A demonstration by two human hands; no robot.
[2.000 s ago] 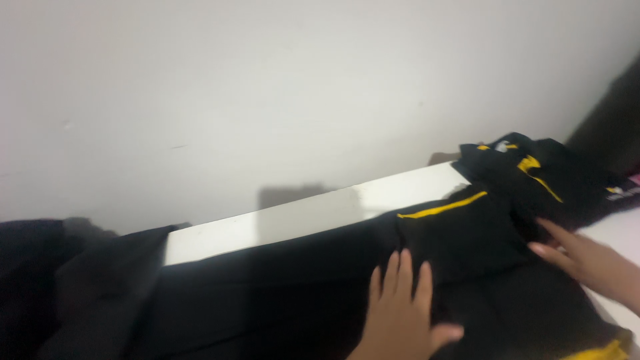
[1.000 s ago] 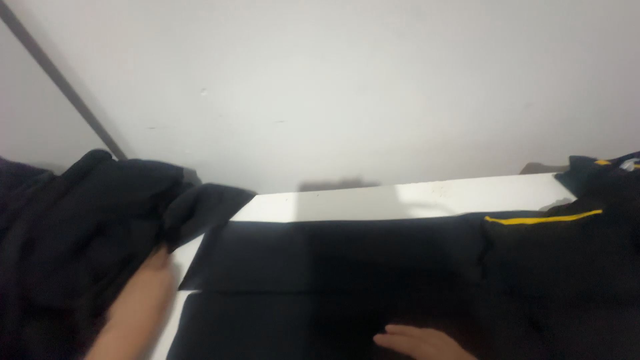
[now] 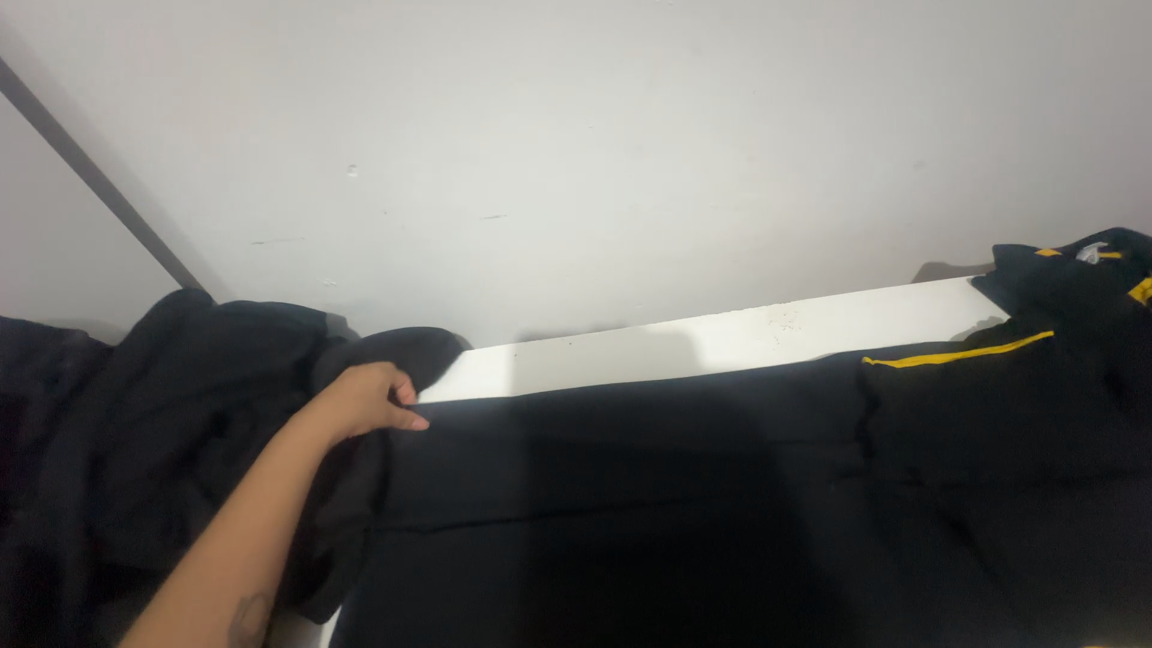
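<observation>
A black garment [image 3: 630, 468] with yellow trim lies spread flat over a white surface [image 3: 756, 328]. My left hand [image 3: 373, 400] pinches the upper left corner of this garment between thumb and fingers. The yellow strip [image 3: 958, 351] runs along a folded edge at the right, and a collar part with a pale tag [image 3: 1091, 252] is bunched at the far right. Beside and under my left forearm is a heap of dark cloth [image 3: 198, 423]. My right hand is out of view.
A pale wall [image 3: 630, 162] rises directly behind the white surface. At the upper left a dark strip [image 3: 99, 171] slants down the wall toward the dark heap. Shadows fall across the middle of the garment.
My left hand has moved from the dark heap up to the garment's corner and closed on it. My right hand, earlier over the garment, has left the view.
</observation>
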